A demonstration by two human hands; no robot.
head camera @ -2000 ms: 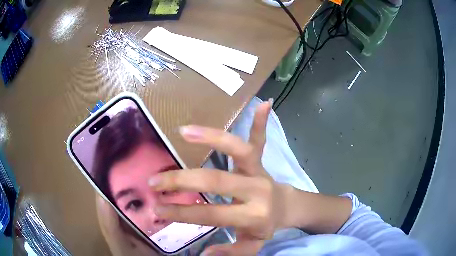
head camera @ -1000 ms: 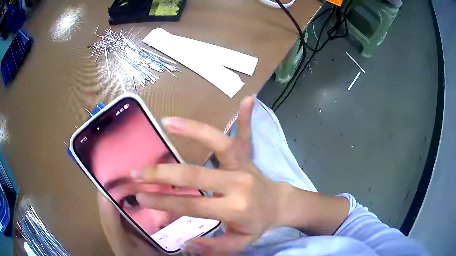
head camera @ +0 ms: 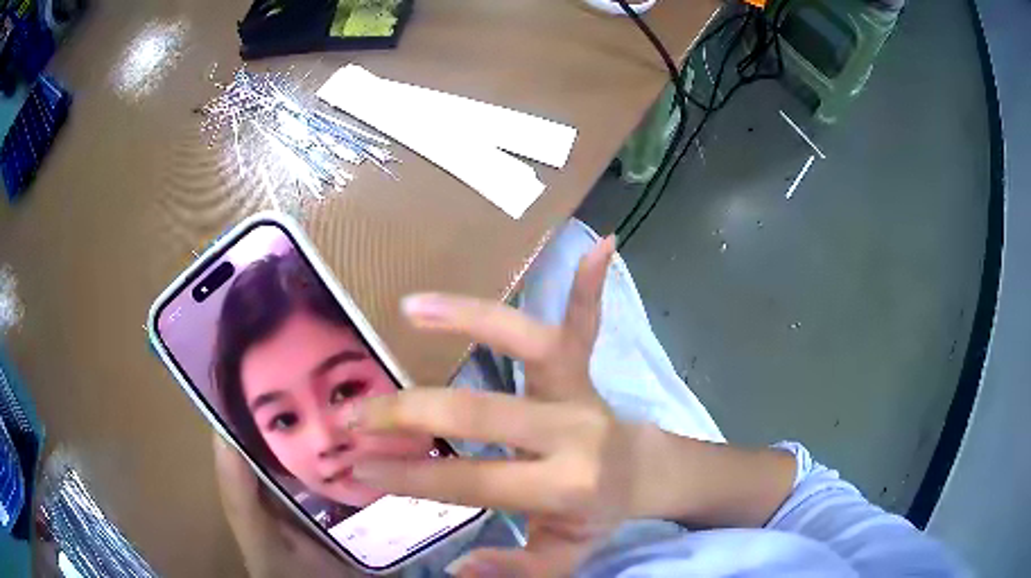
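Observation:
A smartphone (head camera: pixel 305 395) with a white-edged case is held tilted above the table, its lit screen up, showing a picture of a person. My left hand (head camera: pixel 254 508) holds it from below; most of that hand is hidden behind the phone. My right hand (head camera: pixel 531 435) is over the lower right part of the screen, fingers spread, holding nothing. Its fingertips cover part of the screen; whether they touch it I cannot tell.
Loose thin silver strips (head camera: pixel 300 136), two overlapping white strips (head camera: pixel 441 130) and a black tray with a yellow patch (head camera: pixel 322 25) lie on the table (head camera: pixel 441 226). Bundled ribbon (head camera: pixel 91 519) and blue solar cells (head camera: pixel 32 136) are left. Cables (head camera: pixel 678 124) hang at the right edge, near green stools (head camera: pixel 842 57).
The picture on the screen has shrunk from a close-up to a whole face. My right hand has shifted slightly right, its fingers now over a different part of the screen.

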